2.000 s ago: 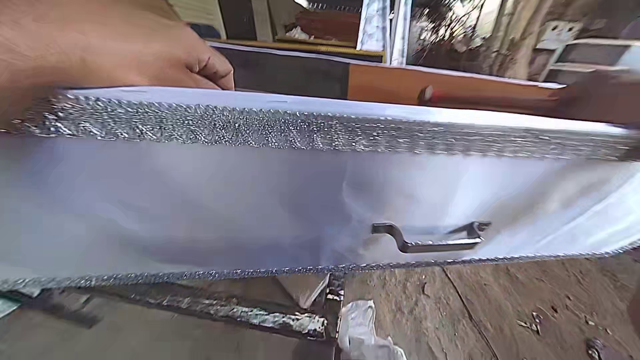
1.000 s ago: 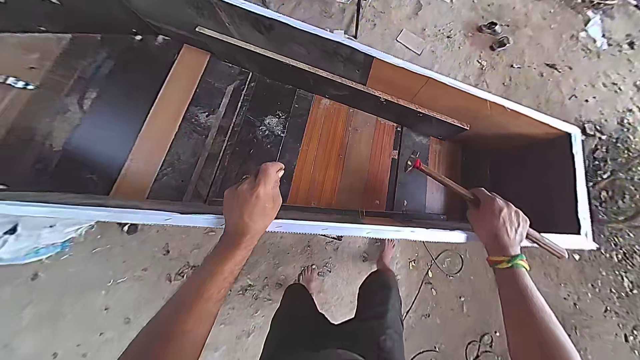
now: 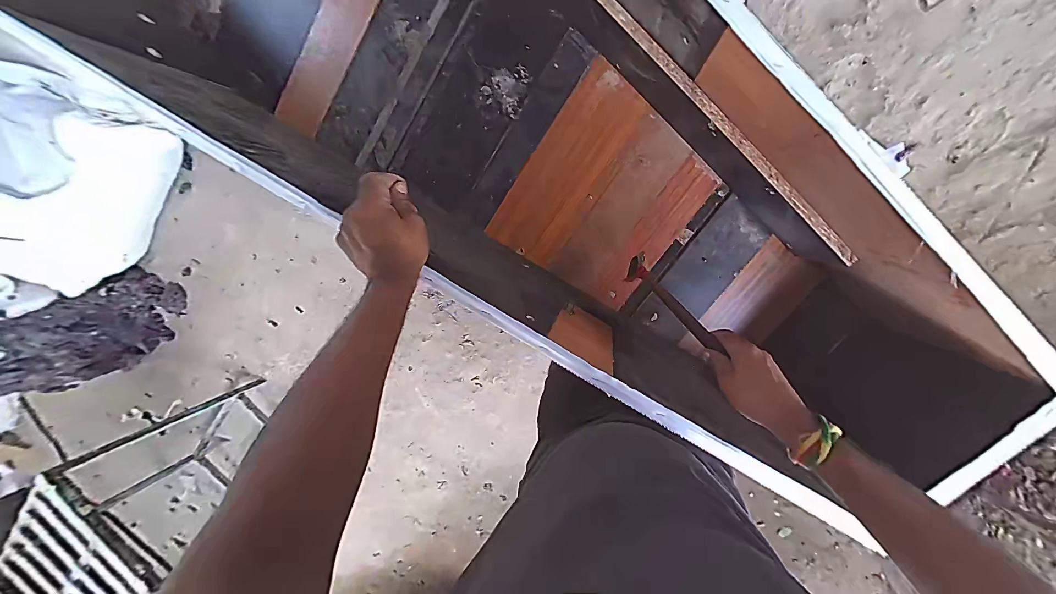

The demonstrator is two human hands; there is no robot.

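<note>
A long wooden box with a dark and orange-brown board interior lies below me, its rim (image 3: 487, 309) covered in white material. My left hand (image 3: 384, 228) is closed over the near rim; whether something small is in its fingers cannot be told. My right hand (image 3: 755, 384), with a coloured band at the wrist, grips the wooden handle of a hammer (image 3: 681, 313). The hammer's head is over the inside of the box, above the reddish boards (image 3: 652, 223). Part of the handle is hidden in my right hand.
A long narrow board (image 3: 726, 124) runs along the box's far inner side. White sheeting (image 3: 107, 206) and a dark cloth-like heap (image 3: 99, 334) lie at the left. A metal frame (image 3: 157, 425) and a striped item (image 3: 58, 544) are at the lower left. My leg is close to the near rim.
The view has swung from the box's outer side, with its metal handle, to its inside. Since one second ago, it has turned and come closer; the hammer has stayed in my right hand.
</note>
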